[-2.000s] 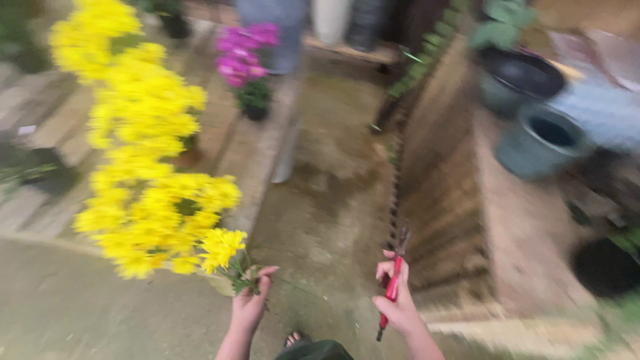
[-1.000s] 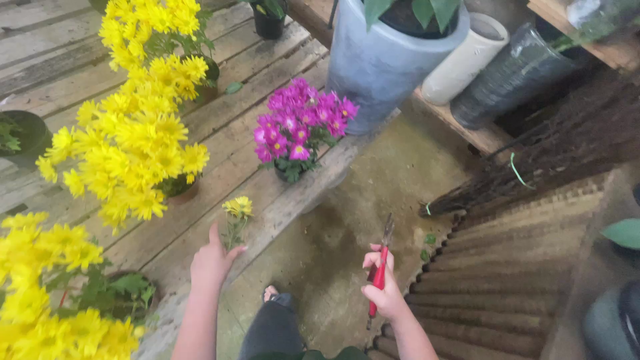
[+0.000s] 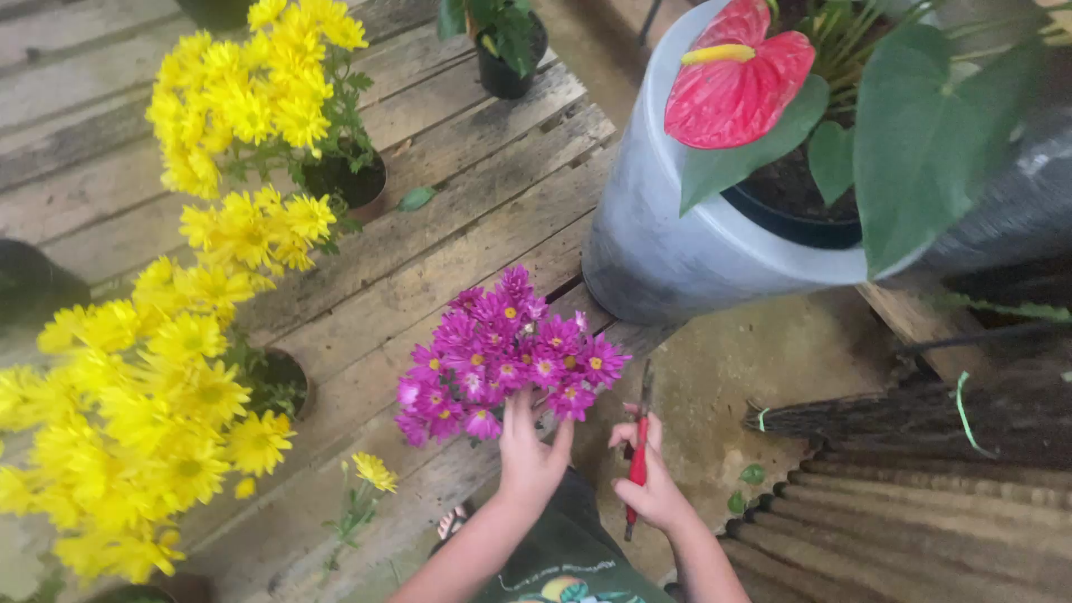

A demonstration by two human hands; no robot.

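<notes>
My left hand (image 3: 533,456) reaches into the near edge of a potted magenta chrysanthemum (image 3: 502,360), fingertips among the blooms; whether it grips a stem is hidden. My right hand (image 3: 653,481) is closed round red-handled pruning shears (image 3: 639,461), their blades pointing up beside the flowers. A cut yellow chrysanthemum sprig (image 3: 360,502) lies on the slatted wooden table (image 3: 368,310), left of my left forearm. Potted yellow chrysanthemums (image 3: 176,368) fill the table's left side.
A large grey planter (image 3: 645,226) with a red anthurium (image 3: 741,75) stands at the upper right. A small dark pot (image 3: 507,63) sits near the table's far corner. Corrugated sheeting (image 3: 904,519) and a dark bundle tied with green string (image 3: 888,419) lie at the lower right.
My left hand held the yellow sprig two seconds ago; the sprig now lies on the table and the hand is at the magenta flowers. The shears remain in my right hand. The view has swung.
</notes>
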